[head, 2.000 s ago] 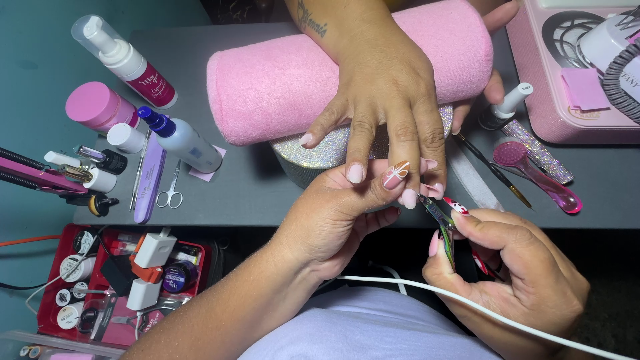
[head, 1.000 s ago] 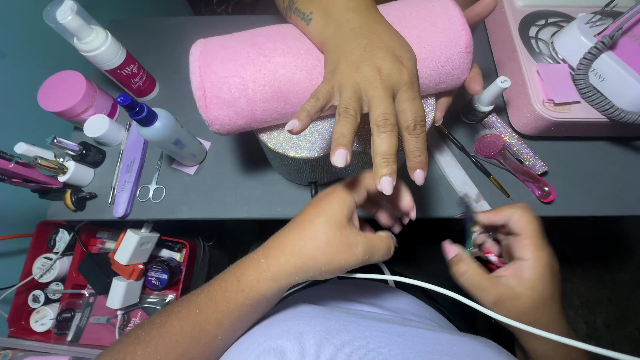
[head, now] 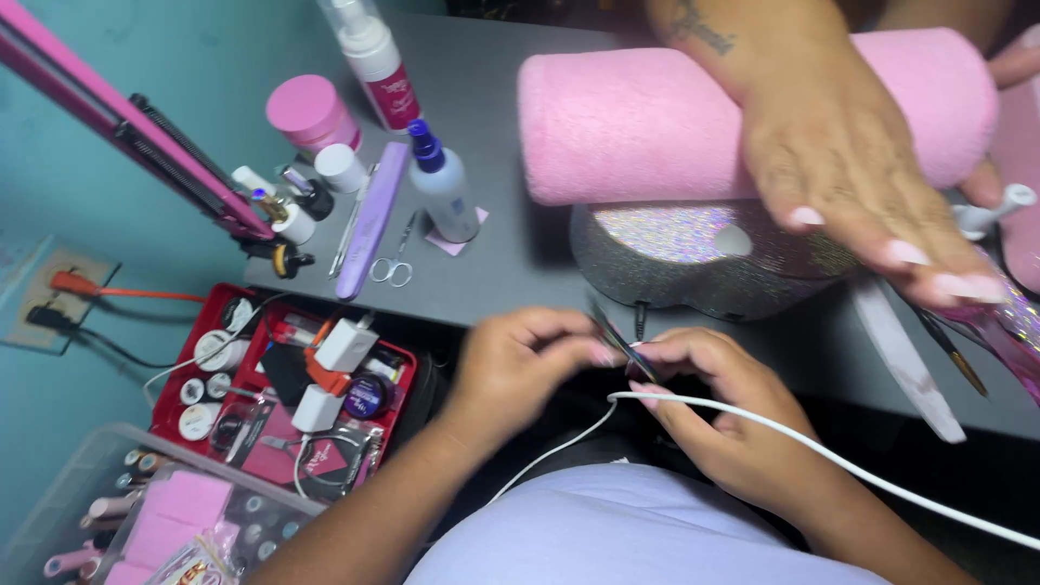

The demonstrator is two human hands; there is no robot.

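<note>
My right hand pinches a slim, dark metallic hand tool between thumb and fingers, over the gap between the table's front edge and my lap. Blurred, my left hand is on the other side of the tool, its fingertips at or very near it; whether they grip it is unclear. Beyond them, another person's hand lies palm down across a pink towelling hand rest, its pale nails pointing toward the front right. Under the rest stands a glittery nail lamp.
Small scissors, a purple nail file, a spray bottle and a pink-lidded jar stand or lie at left. A pale file and a brush lie at right. A white cable crosses before my right forearm. A red tray holds supplies.
My hands have drawn back from the other person's fingers and come together around the metallic tool. One second ago they were apart, the tool in my right hand. The view has swung left.
</note>
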